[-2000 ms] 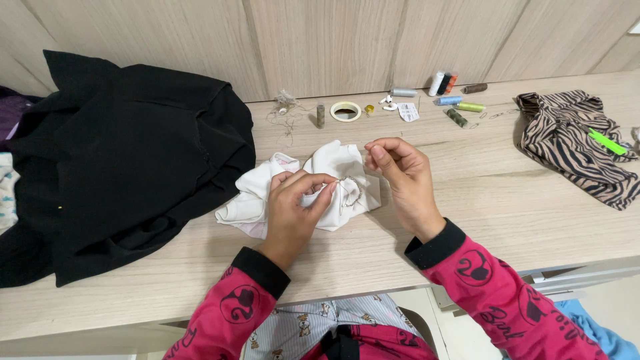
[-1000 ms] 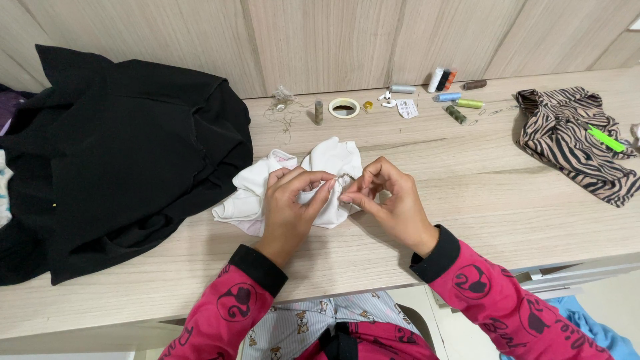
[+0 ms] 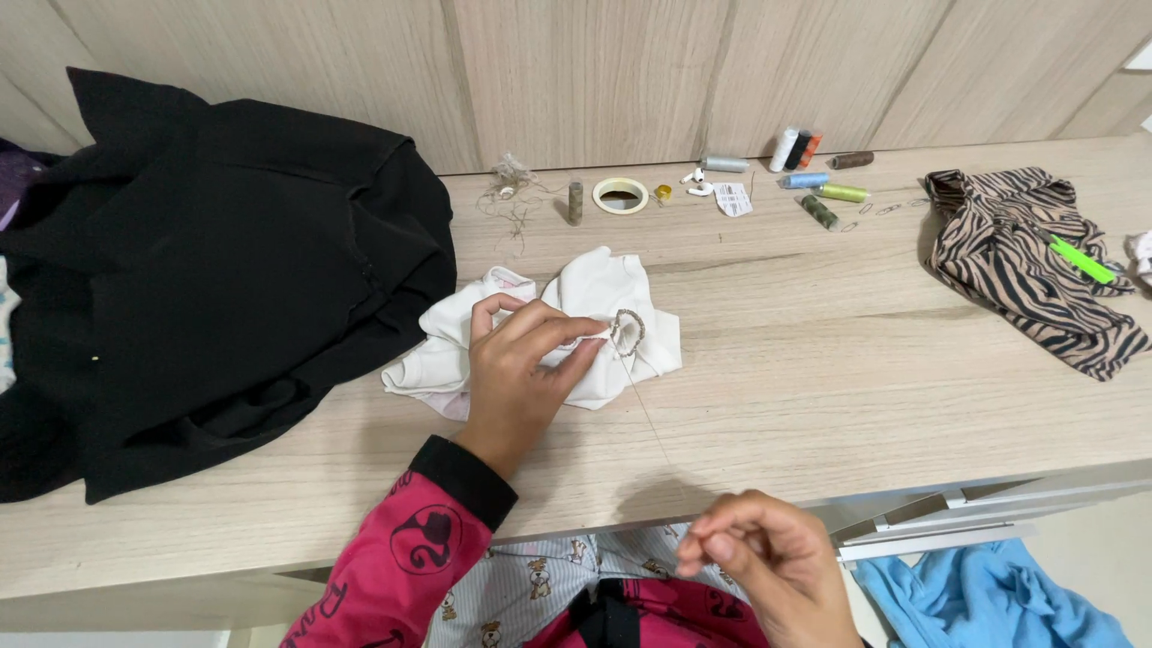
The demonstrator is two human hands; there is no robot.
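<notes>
A white cloth garment [image 3: 589, 288] lies bunched on the wooden worktop. My left hand [image 3: 531, 360] pinches its fabric between thumb and forefinger, beside a small ring of dark stitching [image 3: 628, 333]. From that stitching a thin thread [image 3: 650, 416] runs down toward my right hand [image 3: 760, 549], which is off the worktop's front edge with thumb and fingertips together. The thread fades from sight before reaching the fingers, and no needle can be made out.
A black garment [image 3: 234, 252] covers the left side. Along the back stand a masking tape roll [image 3: 620, 195], thread spools [image 3: 842, 193], white earbuds [image 3: 698, 184] and loose thread [image 3: 508, 193]. Zebra-print cloth [image 3: 1008, 243] with a green-handled tool [image 3: 1080, 259] lies right; an open drawer [image 3: 927, 531] is below.
My right hand has moved from beside the white cloth down toward me, past the worktop's front edge, and the thread now stretches that way. My left hand still pinches the cloth.
</notes>
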